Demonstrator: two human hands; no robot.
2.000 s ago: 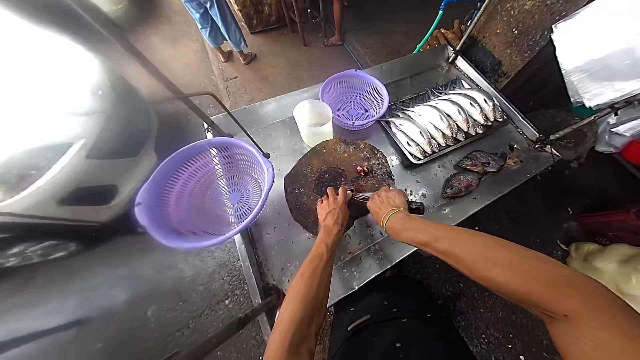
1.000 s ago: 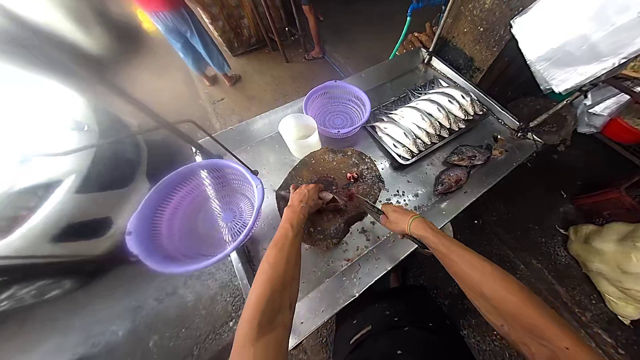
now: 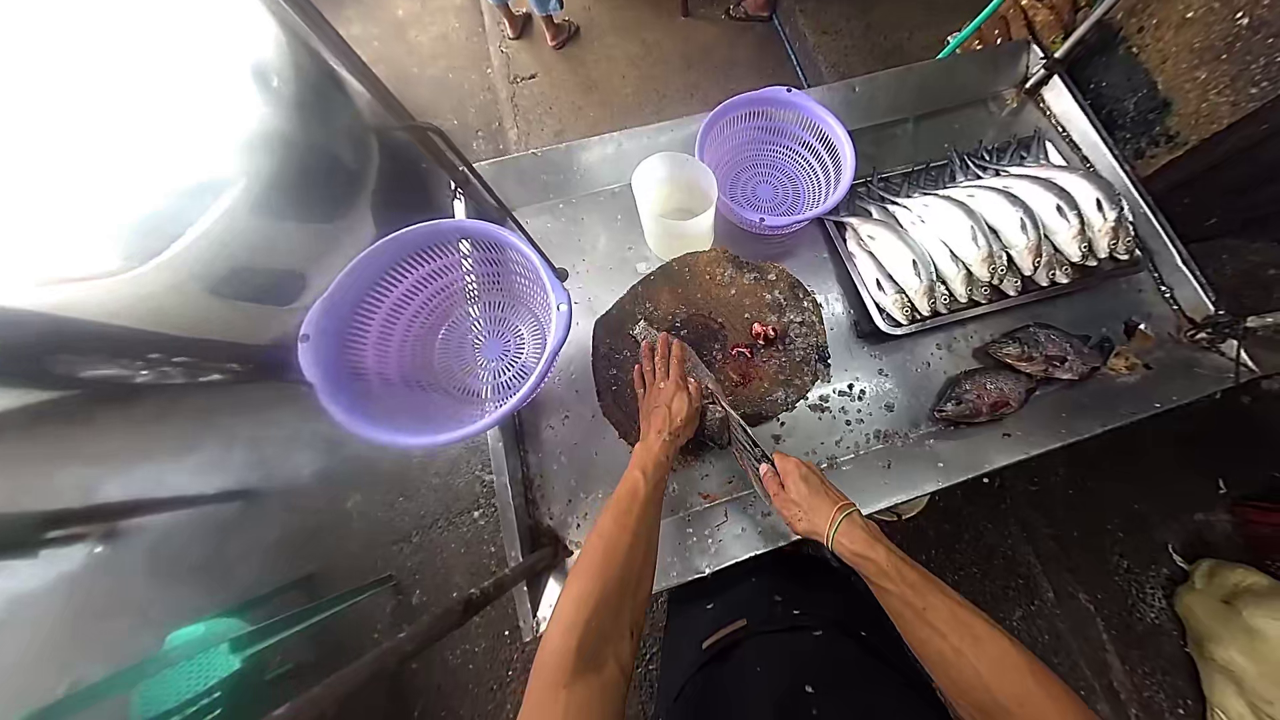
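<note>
My left hand (image 3: 668,398) presses flat, fingers extended, on a fish (image 3: 700,375) lying on the round wooden chopping block (image 3: 630,300). My right hand (image 3: 800,492) grips a knife (image 3: 745,440) at the block's near right edge, its blade pointing up and left against the fish. Some red fish innards (image 3: 763,333) lie on the block. On the steel table to the right are two dark whole fish (image 3: 985,393), (image 3: 1045,351), one beside the other. Behind them, silvery fish (image 3: 960,235) lie in rows on a metal tray (image 3: 960,318).
A purple plastic basket (image 3: 435,330) hangs at the table's left edge. Behind the block stand a white plastic container (image 3: 675,205) and another purple basket (image 3: 777,160). The steel table (image 3: 880,450) has raised rims. A person's feet (image 3: 540,28) show beyond it.
My left hand, curled at the fish a second ago, now lies flat on it. My right hand has brought the knife in close against the fish. The view has shifted.
</note>
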